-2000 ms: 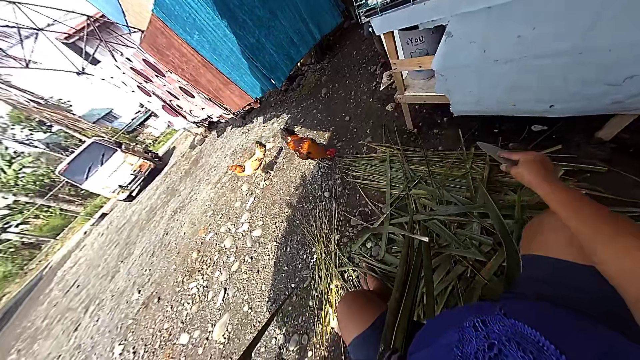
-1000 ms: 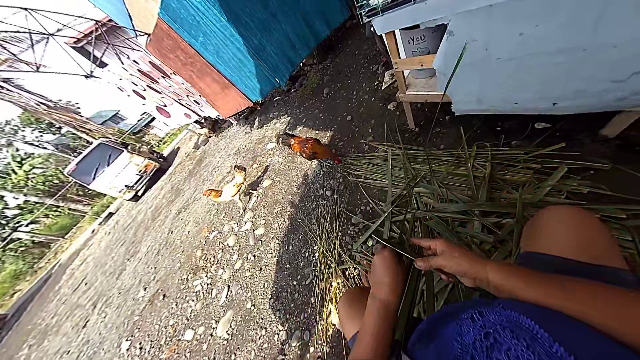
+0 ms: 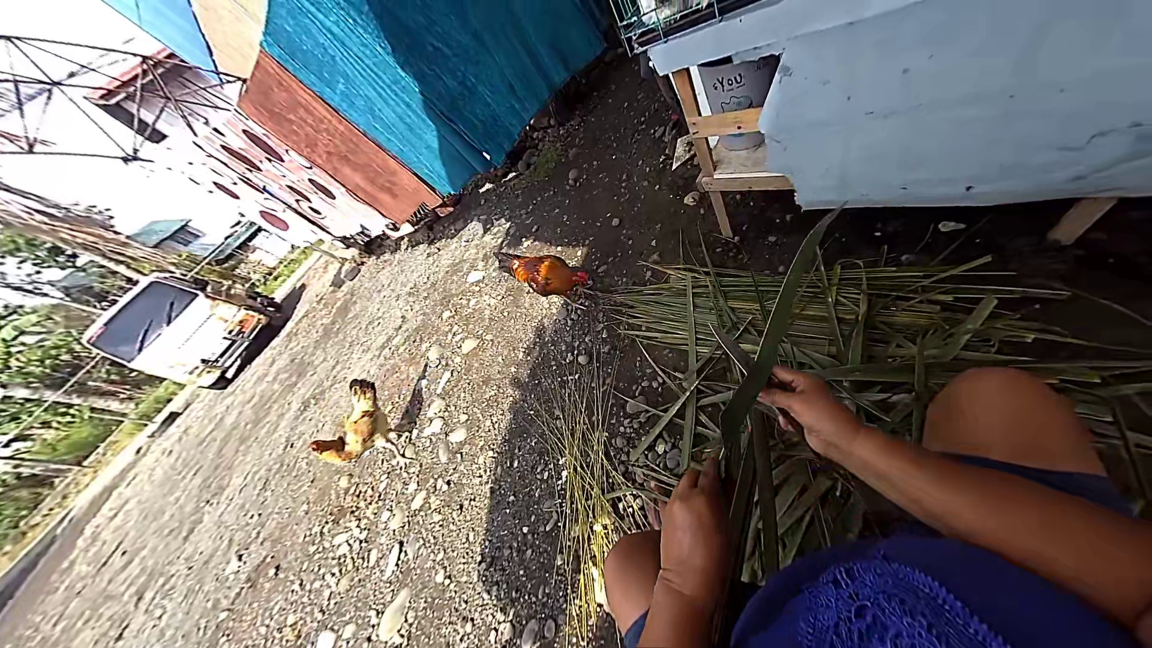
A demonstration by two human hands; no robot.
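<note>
My left hand, low in the view beside my knee, is closed on the lower part of a long green palm leaf strip. The strip rises between my hands, its tip up near the blue-grey sheet. My right hand grips a knife, whose blade points up and left and lies partly behind the strip. Below and behind both hands spreads a pile of green palm leaves on the ground. A bundle of thin yellowish leaf ribs lies left of my left hand.
A red-brown rooster stands at the pile's left end; a tan chicken is farther left on the gravel. A wooden stand with a blue-grey sheet is beyond the pile. A white truck stands at the road's far side.
A leaf strip now stands raised between my hands. My right hand, seen extended with the knife two seconds ago, is now close to my left. The tan chicken has moved away from the rooster.
</note>
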